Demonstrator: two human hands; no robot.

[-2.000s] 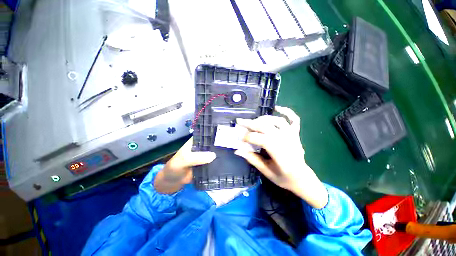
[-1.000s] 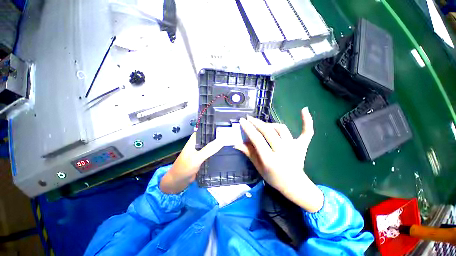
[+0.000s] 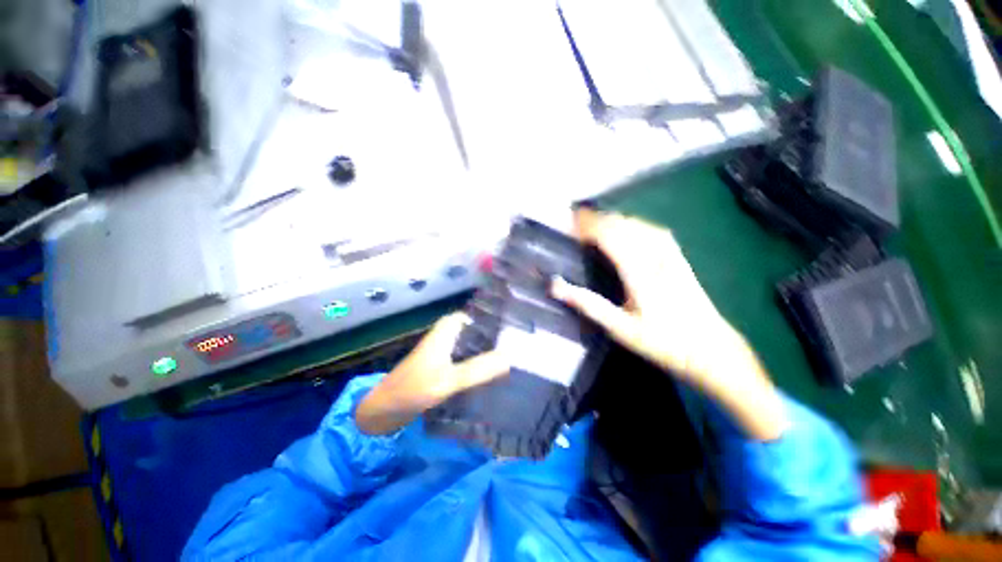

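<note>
A black housing shell [image 3: 511, 384] is held tilted in front of my chest, its ribbed inside facing up, blurred by motion. A white rectangular piece [image 3: 541, 353] lies across its middle. My left hand [image 3: 423, 379] grips the shell's left side, with the thumb over the inside near the white piece. My right hand [image 3: 659, 296] grips the upper right side of the shell, with fingers at the top edge and the thumb over the inside. The round part and the red wire cannot be made out.
The pale machine [image 3: 264, 263] with a red digital display [image 3: 214, 344] stands left. A black housing-like object [image 3: 143, 93] is at its far left. White piece packs [image 3: 648, 66] lie beyond my hands. Stacked housings [image 3: 868, 313] rest on the green mat at right. A red tray [image 3: 906, 494] is lower right.
The shell has tilted, and my right hand has moved from the white piece to the shell's upper right side. A black object now shows at the machine's far left. The view has shifted.
</note>
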